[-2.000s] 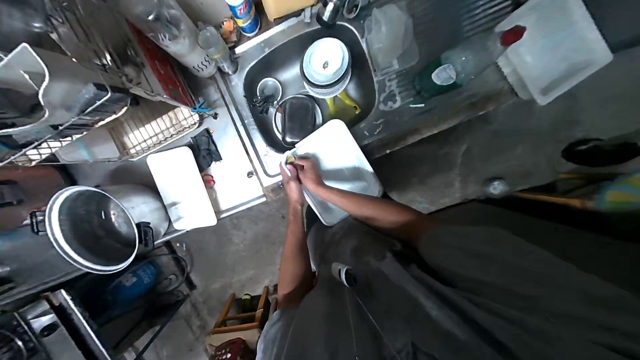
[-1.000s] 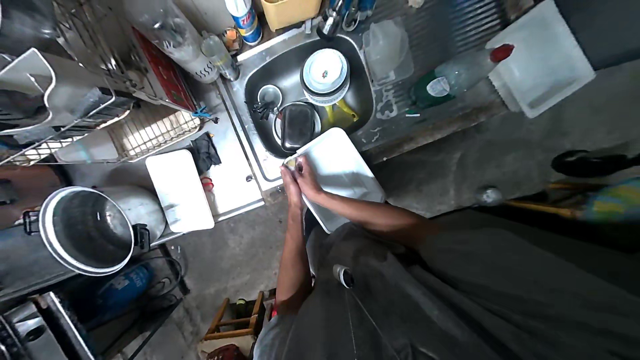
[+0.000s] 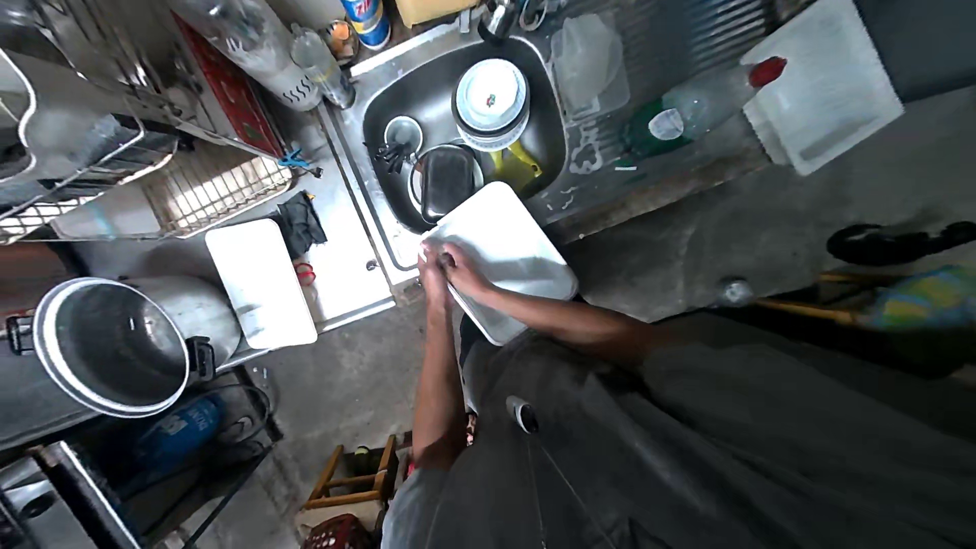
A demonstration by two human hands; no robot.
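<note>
A white rectangular tray or container (image 3: pixel 526 252) lies tilted between the sink's front edge and my body. My left hand (image 3: pixel 433 271) is at its left rim, fingers bent against the rim. Right beside it, my right hand (image 3: pixel 463 273) has its fingers curled over the same rim, with its forearm across the tray. Something small and dark shows between the hands; what it is and which hand has it, I cannot tell. Past the tray, the steel sink (image 3: pixel 560 114) holds stacked bowls (image 3: pixel 492 95), a dark rectangular container (image 3: pixel 447 183), a cup (image 3: pixel 402 135) and a yellow-green utensil (image 3: pixel 520 166).
Left of the sink are a white lid or board (image 3: pixel 261 282), a black cloth (image 3: pixel 303 223), red-handled scissors (image 3: pixel 306 274) and a large aluminium pot (image 3: pixel 114 347). A plastic bottle (image 3: pixel 705 103) and a white foam-like container (image 3: pixel 823 84) lie on the right. A wooden stool (image 3: pixel 354 480) stands below.
Both hands stay at the tray's left rim, with only small shifts of the fingers. Nothing else has plainly moved.
</note>
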